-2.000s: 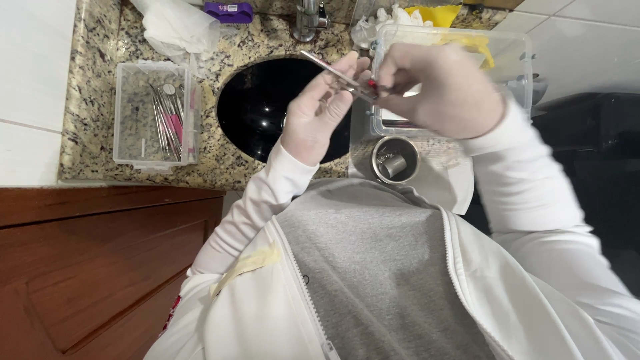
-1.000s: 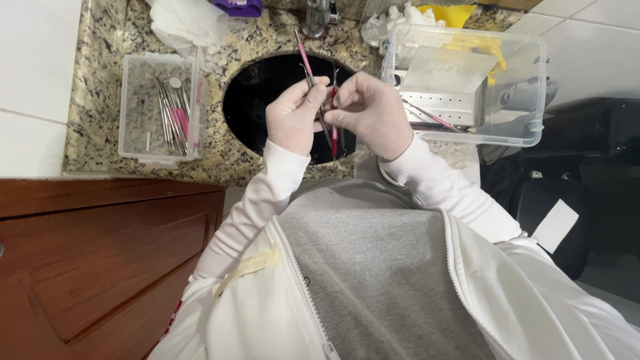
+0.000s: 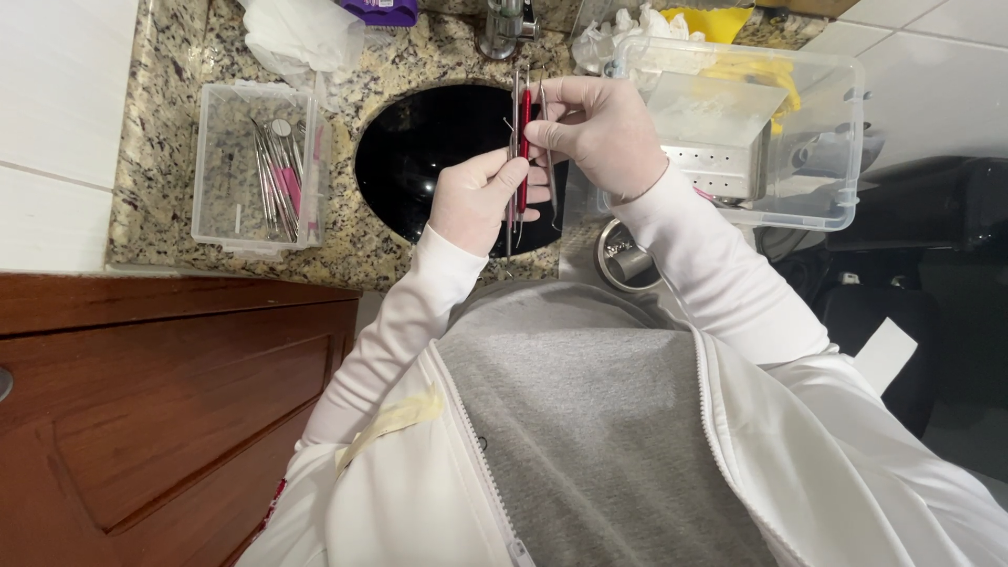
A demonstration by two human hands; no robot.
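Note:
Both hands wear thin pale gloves over the right part of a black oval sink (image 3: 425,157). My left hand (image 3: 476,193) grips several slim dental instruments (image 3: 513,173), metal ones and one with a red handle (image 3: 525,118), held upright in the view. My right hand (image 3: 602,130) pinches the red-handled instrument near its upper part, and a metal dental probe (image 3: 550,169) runs along its fingers. To the left, a clear plastic box (image 3: 198,169) holds more metal and pink-handled instruments (image 3: 276,177) and a dental mirror (image 3: 281,128).
A large clear plastic bin (image 3: 854,157) with a perforated metal tray (image 3: 713,169) stands at the right. A steel cup (image 3: 602,260) is near the counter's front edge. The faucet (image 3: 500,31) rises behind the sink; a white plastic bag (image 3: 303,35) and yellow gloves (image 3: 764,83) lie around.
My hands were to the left of the bin with instruments crossed or tilted; now the instruments lie side by side between them. My right hand has moved up from its place one second ago.

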